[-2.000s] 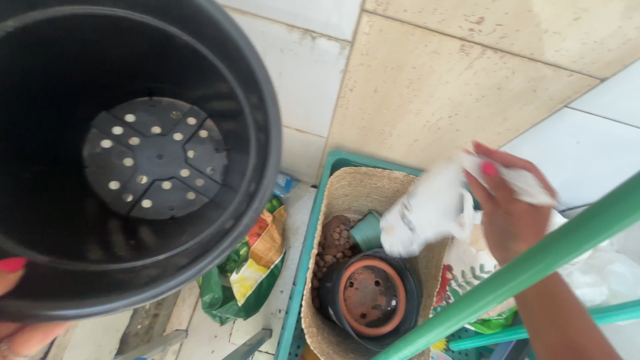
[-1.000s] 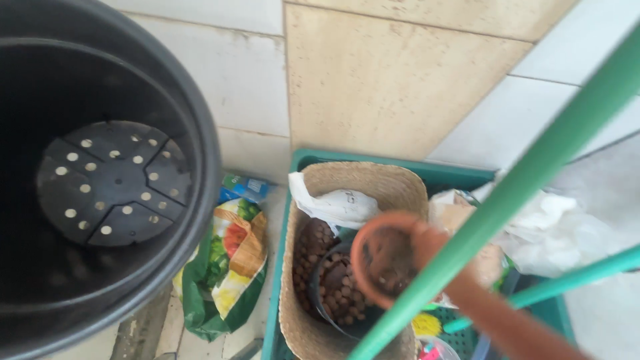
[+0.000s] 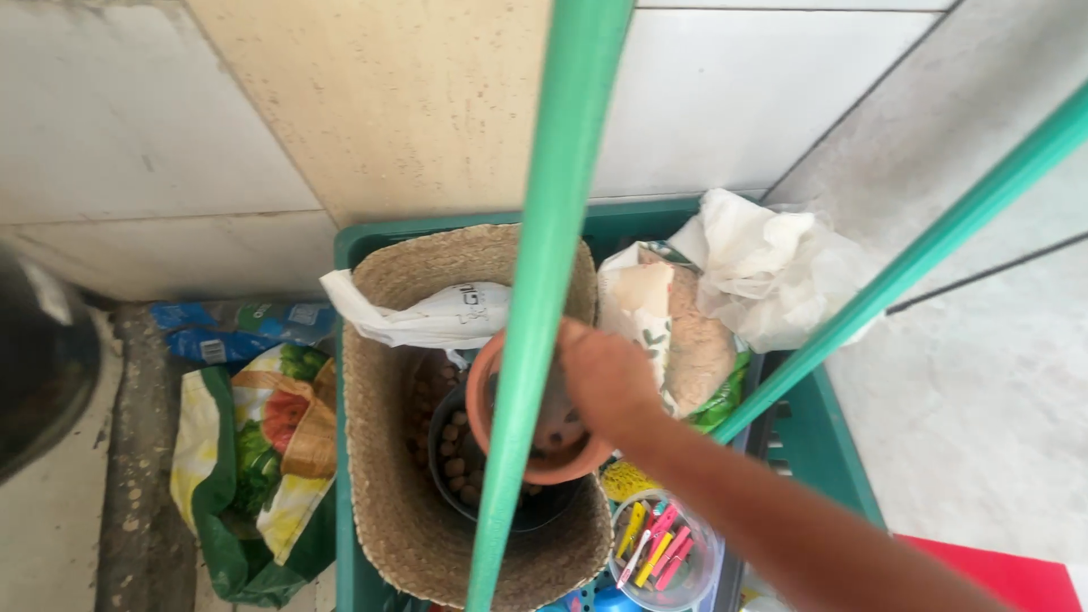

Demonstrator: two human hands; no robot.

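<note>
My right hand (image 3: 608, 374) grips the rim of a round terracotta pot (image 3: 565, 455), held over a woven straw basket (image 3: 382, 476). Under it in the basket sits a black plastic pot (image 3: 442, 489) with brown clay pebbles (image 3: 455, 467) inside. A white plastic bag (image 3: 433, 316) lies across the basket's back part. My left hand is out of view. Part of a large black plastic pot (image 3: 38, 365) shows, blurred, at the left edge.
A green pole (image 3: 552, 221) crosses in front of the basket; a second green pole (image 3: 901, 272) slants at right. The green crate (image 3: 837, 450) also holds crumpled white plastic (image 3: 756, 263) and a clear tub of clothespins (image 3: 663, 552). A patterned shopping bag (image 3: 212, 484) stands left.
My right hand has let go of the white bag and taken hold of the terracotta pot, which sat in the black pot in the basket. The large black pot is now mostly out of view.
</note>
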